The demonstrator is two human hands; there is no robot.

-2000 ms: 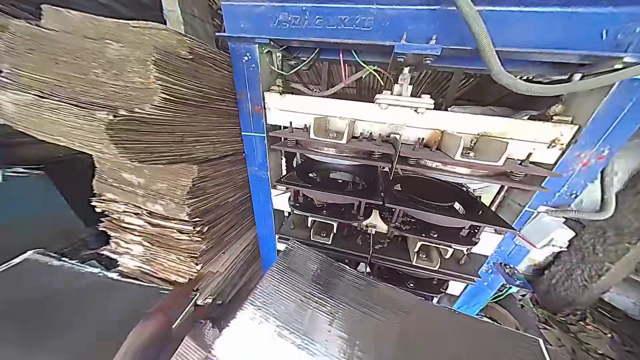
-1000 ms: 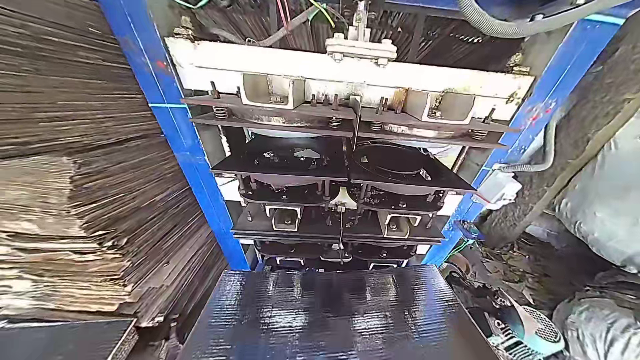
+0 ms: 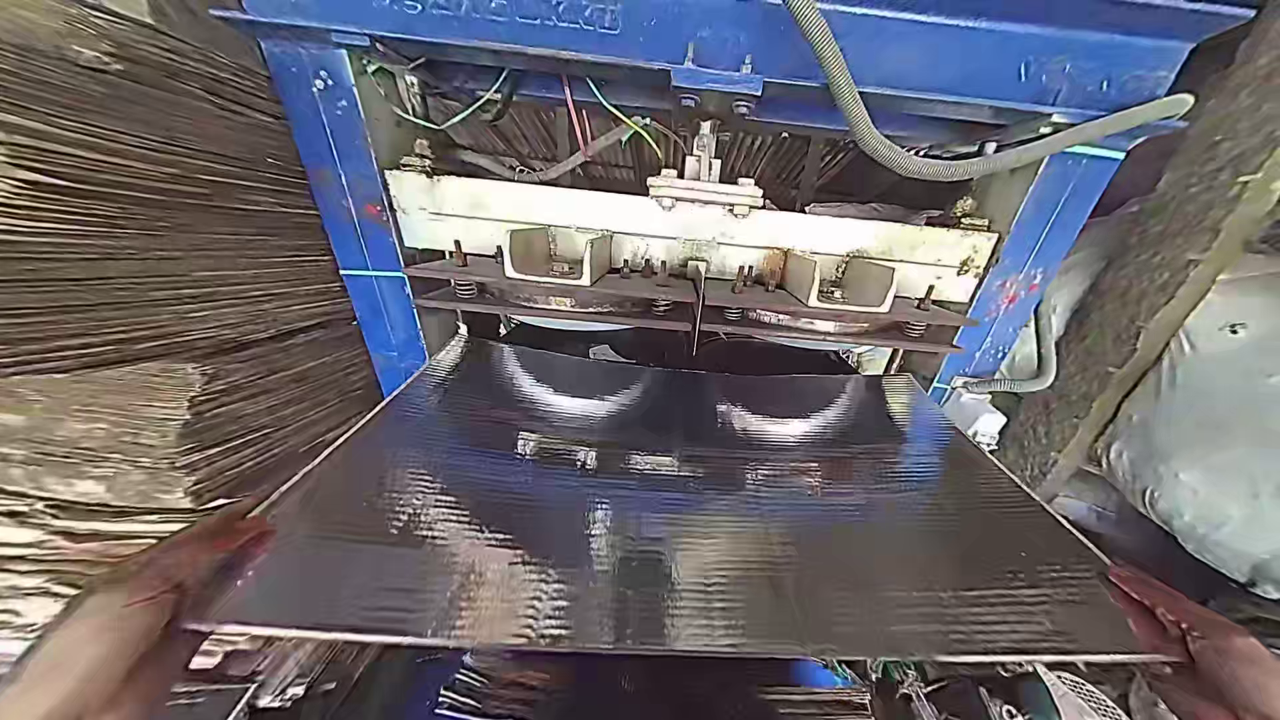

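A glossy black corrugated cardboard sheet point(image 3: 640, 520) spans the middle of the view. My left hand point(image 3: 190, 570) grips its near left corner, my right hand point(image 3: 1165, 625) its near right corner; the fingers beneath are hidden. The sheet's far edge lies at the opening of a blue-framed press point(image 3: 335, 200), just below the upper plates point(image 3: 620, 312) with their bolts and springs. Round dark mould parts point(image 3: 780, 355) show a little past that edge. The lower levels of the press are hidden by the sheet.
Tall stacks of brown cardboard point(image 3: 170, 220) stand close on the left. A grey flexible conduit point(image 3: 880, 140) hangs across the upper right of the frame. White sacks point(image 3: 1200, 430) lie on the right, beside a rough post or trunk point(image 3: 1130, 270). A second dark shiny surface shows beneath the sheet's near edge.
The sheet has been raised and moved forward to the press opening, covering the round moulds seen before. Both hands now show at its sides; one second ago neither was visible.
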